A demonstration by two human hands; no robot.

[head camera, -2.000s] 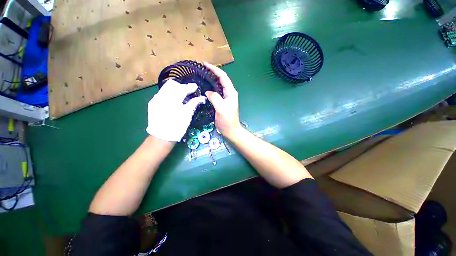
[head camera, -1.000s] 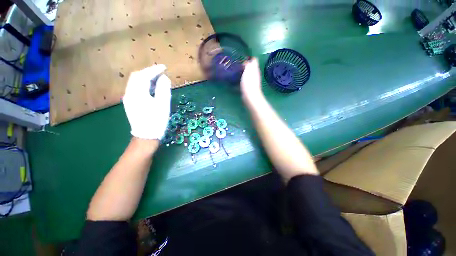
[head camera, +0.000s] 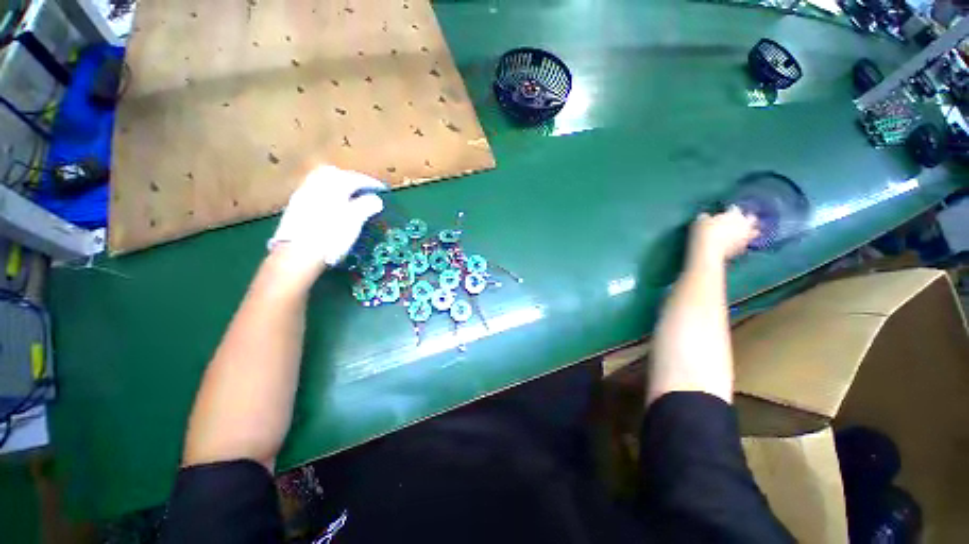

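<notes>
My left hand, in a white glove, is over the plywood board's lower edge, beside the heap. Its fingers are curled, with something dark at the fingertips; whether it holds anything is unclear. A heap of small green ring discs with thin dark and red wires lies on the green bench. My bare right hand is stretched out to the right, with its fingers on a blurred dark fan housing. Another black housing stands beyond the board's right edge, with small reddish and pale parts inside.
The plywood board lies at the upper left, with a blue item and grey equipment beyond it. Another housing stands further back. More dark housings and green parts are at far right. An open carton adjoins the bench's near edge.
The housing worked on by both hands now appears to stand beyond the board. My right hand has moved far right with the other housing. My left hand has come off the first housing.
</notes>
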